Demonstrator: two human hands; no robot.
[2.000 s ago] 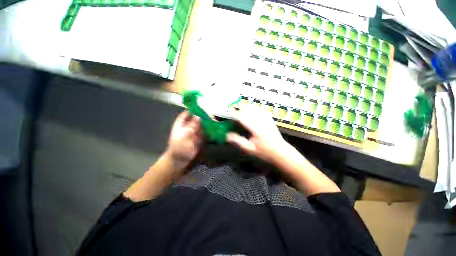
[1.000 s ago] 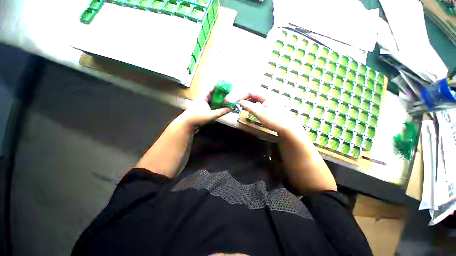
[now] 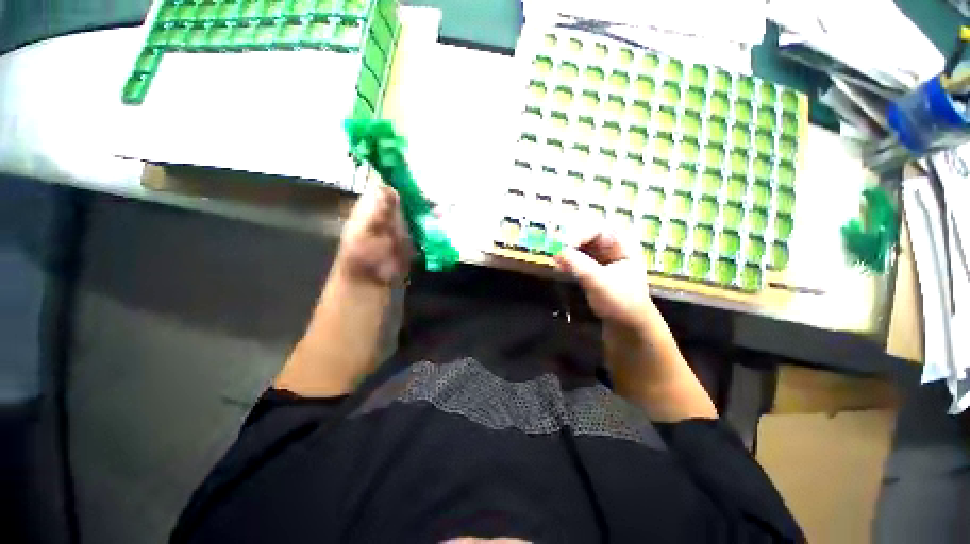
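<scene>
My left hand (image 3: 374, 236) is closed around a long, shaggy bright green bundle (image 3: 402, 186), which sticks out above and below the fingers. My right hand (image 3: 612, 278) is at the near edge of the large pale-green grid of square boards (image 3: 681, 159). Its fingertips touch or hold a small green piece (image 3: 545, 242) at the grid's near row; the fingers partly hide it, and I cannot tell whether it is gripped. The grid lies on brown cardboard (image 3: 691, 287).
A layered stack with white paper (image 3: 250, 112) and green squares lies at the left. At the right are a loose green clump (image 3: 872, 228), a blue cup (image 3: 925, 115) and creased printed sheets (image 3: 947, 266). White papers (image 3: 659, 27) lie behind the grid. The bench edge runs just before me.
My hands have moved apart. My right hand has gone from beside the bundle to the grid's near edge, and the bundle shows longer in my left hand. The camera view has shifted.
</scene>
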